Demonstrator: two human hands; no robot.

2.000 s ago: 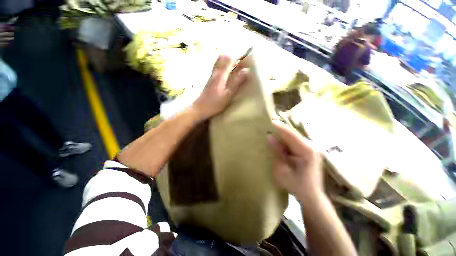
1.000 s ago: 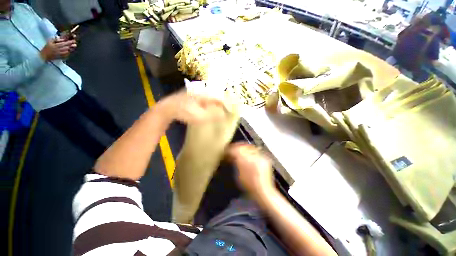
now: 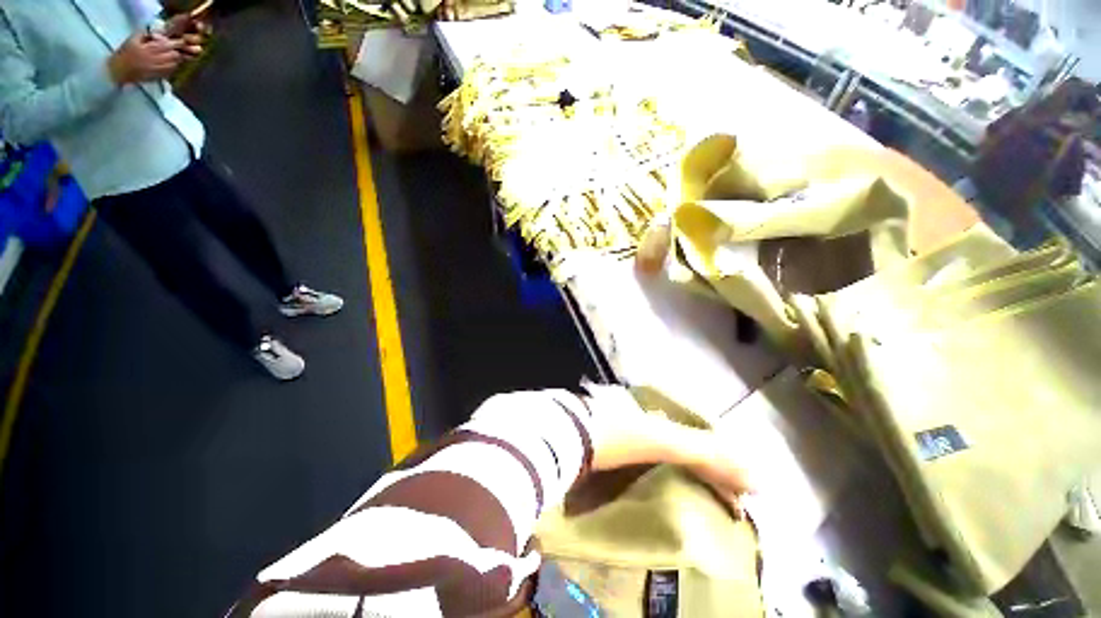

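Note:
A khaki bag body (image 3: pixel 688 531) is at the bottom centre, against my waist and the table's edge. Its small black label (image 3: pixel 660 592) faces up, and its opening shows a dark inside. My left hand (image 3: pixel 706 456) reaches across the top of the bag, with its fingers curled at the rim. The fingertips are blurred and partly hidden. My right hand is not in view.
A white table (image 3: pixel 640 326) bears a heap of narrow yellow strips (image 3: pixel 568 157), curled khaki pieces (image 3: pixel 797 217) and stacked khaki panels (image 3: pixel 1002 423). A blurred metal tool head (image 3: pixel 833 592) lies at lower right. A person (image 3: pixel 133 133) stands at left beyond the yellow line.
The bag has moved right and down to the table's edge and now shows its black label. My left hand has moved right with it. My right hand has gone out of view.

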